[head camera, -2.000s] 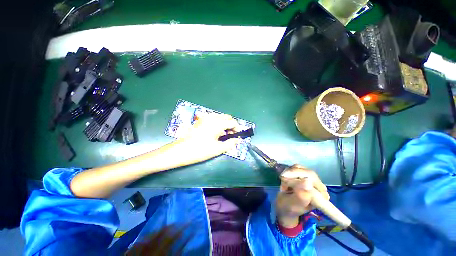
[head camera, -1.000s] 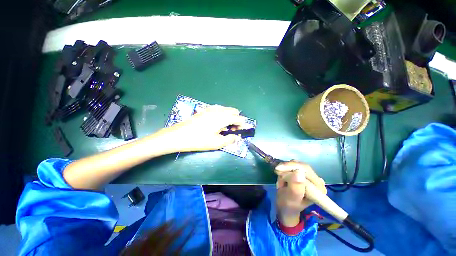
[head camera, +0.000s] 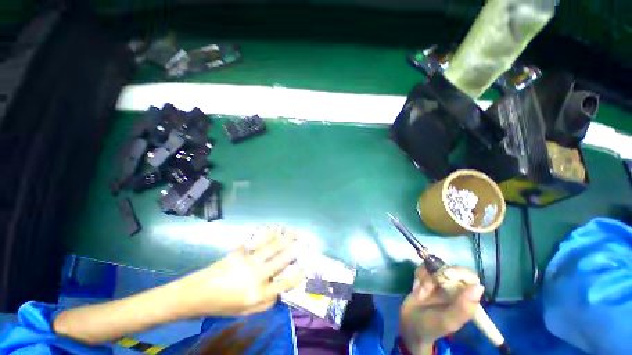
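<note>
A pale printed phone-sized plate (head camera: 320, 267) lies tilted at the bench's front edge, its lower end past the edge. A black module (head camera: 331, 288) lies across its right part, clear of my fingertips. My left hand (head camera: 242, 279) is blurred, with its fingers spread over the plate's left part; its thumb contact is unclear. My right hand (head camera: 440, 308) holds the soldering iron (head camera: 450, 277) by its cream handle, the tip raised up-left, away from the plate and left of the tan cup of small silvery bits (head camera: 428, 206).
A heap of black modules (head camera: 166, 156) lies at left, with a ribbed block (head camera: 244, 128) beside it. The black fan (head camera: 424, 128) and soldering station (head camera: 544, 191) stand at right behind the cup. Cords hang over the edge. Another person's blue sleeve (head camera: 589, 277) is at right.
The view has shifted, so the bench sits lower. My left hand and the plate have come towards me. The module is out of my fingertips. The iron's tip has left the plate.
</note>
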